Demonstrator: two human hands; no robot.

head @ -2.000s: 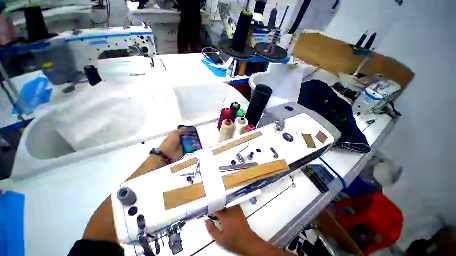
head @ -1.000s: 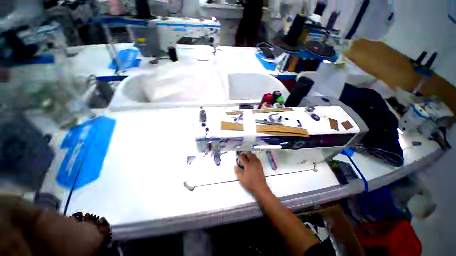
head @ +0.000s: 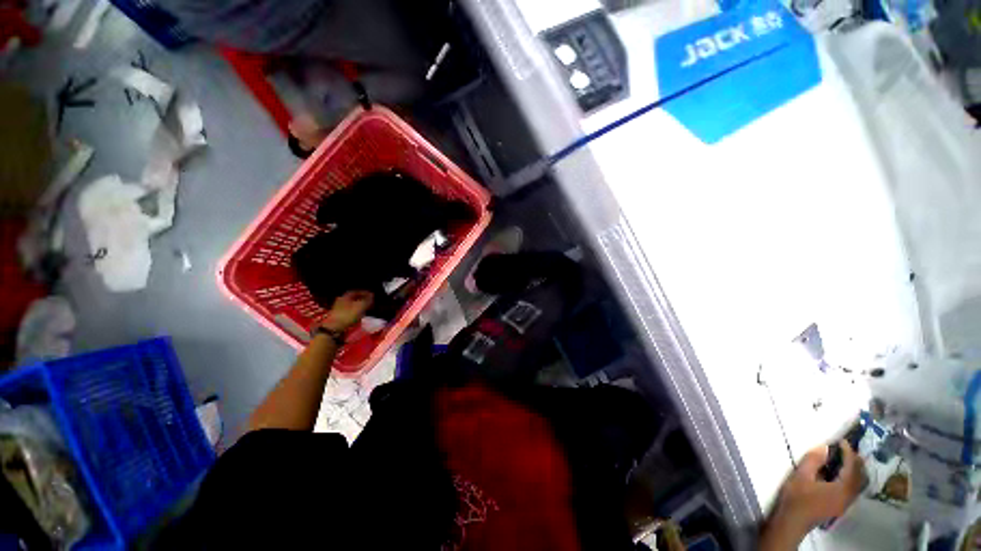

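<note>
Black cloth pieces [head: 371,237] lie heaped in a red-pink slotted basket [head: 245,258] on the floor, with some white pieces among them. My left hand [head: 346,312] is inside the basket's near side, at the edge of the black cloth; whether its fingers grip the cloth cannot be told. My right hand [head: 823,490] is over the white sewing table [head: 753,269], beside the sewing machine [head: 925,431]. Its fingers are closed around a small black object [head: 833,461], possibly the handle of thread snips; the rest of it is hidden or blurred.
A blue crate [head: 129,420] stands on the floor at the lower left. White scraps [head: 118,231] litter the grey floor. The table's long edge runs between my hands, with a control panel [head: 584,65] and a blue sticker [head: 731,65] on top. My knees are below it.
The view has swung left and down to the basket. My left hand has moved from beside the machine, where it held a phone, into the basket. My right hand stays by the machine.
</note>
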